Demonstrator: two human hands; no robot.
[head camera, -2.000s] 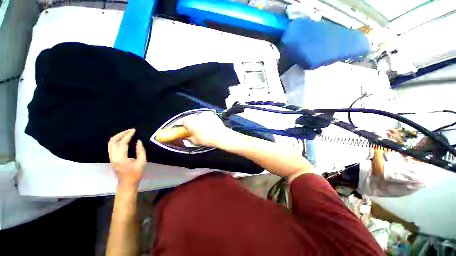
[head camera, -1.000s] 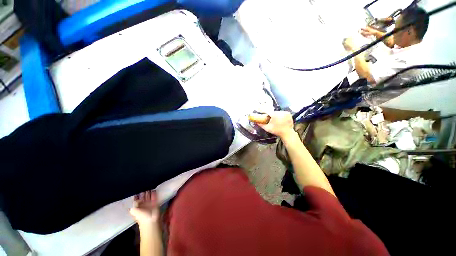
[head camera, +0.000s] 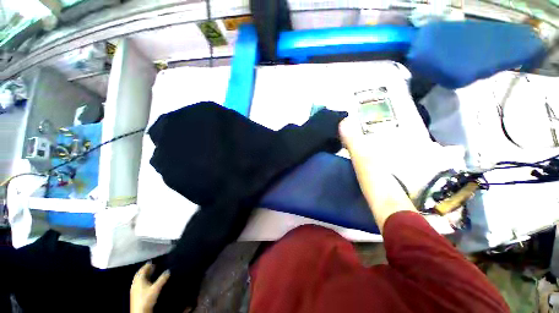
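The black garment (head camera: 211, 143) lies across the white ironing table (head camera: 279, 85), with one leg towards the right and another hanging over the front edge. My right hand (head camera: 346, 129) holds the end of the right-pointing leg, behind the blue padded arm (head camera: 322, 188). My left hand (head camera: 146, 290) holds the hanging leg below the table's front edge, at the frame's bottom. The padded arm's right part is bare; the garment covers its left end. The steam iron (head camera: 456, 198) rests at the table's right end, tan handle showing, soleplate hidden.
A bright blue support (head camera: 343, 41) runs behind the table, with a second blue pad (head camera: 475, 52) at its right. A silver-framed inset (head camera: 376, 112) is in the tabletop. Black hoses (head camera: 512, 165) run right from the iron. A compartment with a blue base (head camera: 83, 156) stands left.
My right hand has let go of the iron and taken a leg end. The garment has been pulled left off the padded arm. My left hand has taken hold of the other leg. The view has shifted.
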